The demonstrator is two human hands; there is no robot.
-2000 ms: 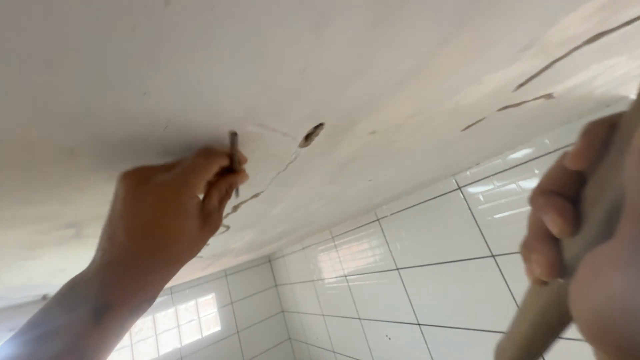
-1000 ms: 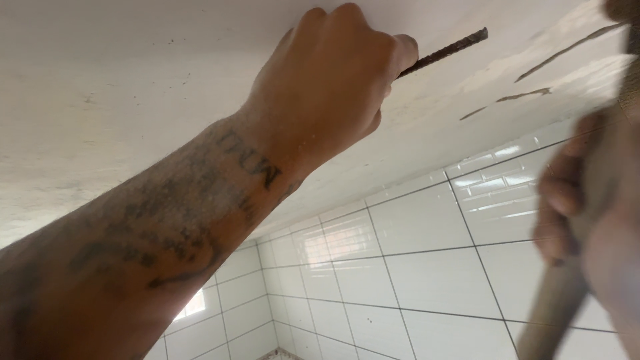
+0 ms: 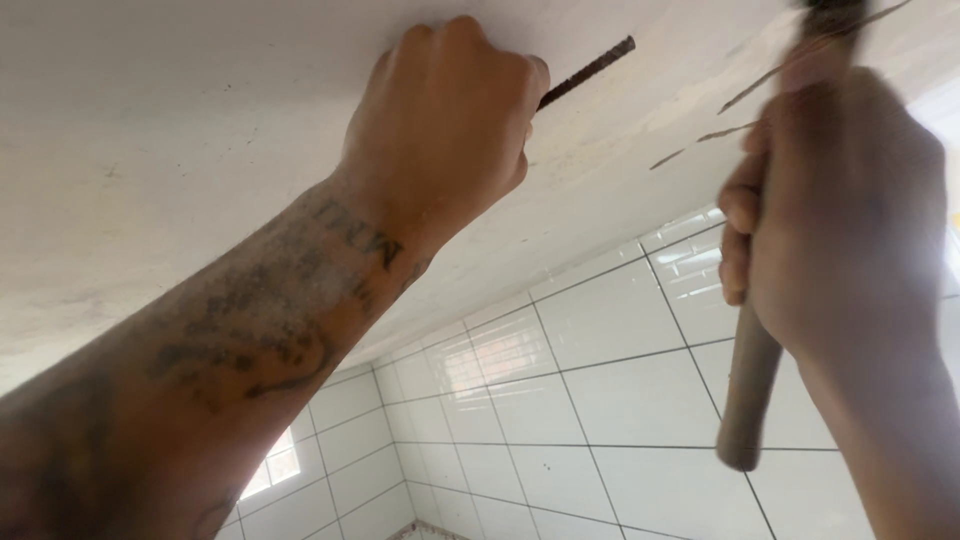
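Note:
My left hand [image 3: 450, 120] is raised against the pale plastered ceiling [image 3: 187, 112], its fist closed around a ribbed steel bar [image 3: 589, 73]. One end of the bar sticks out past the thumb side toward the upper right; its other end is hidden by the fist. On the right my right hand [image 3: 847, 202], blurred, grips the wooden handle [image 3: 750, 397] of a striking tool, probably a hammer. Its dark head [image 3: 832, 15] is cut off by the top edge. Behind that hand, dark cracks or grooves [image 3: 750, 86] run across the ceiling.
White tiled walls [image 3: 615, 330] meet the ceiling below and to the right. At the lower left, partly behind my left forearm, is a bright window with a grid [image 3: 281, 461]. The two tiled walls meet in a corner near the bottom middle.
My left hand has moved right along the ceiling with the bar, over where a hole and crack showed earlier. My right hand has come further into view with the tool, its head now higher.

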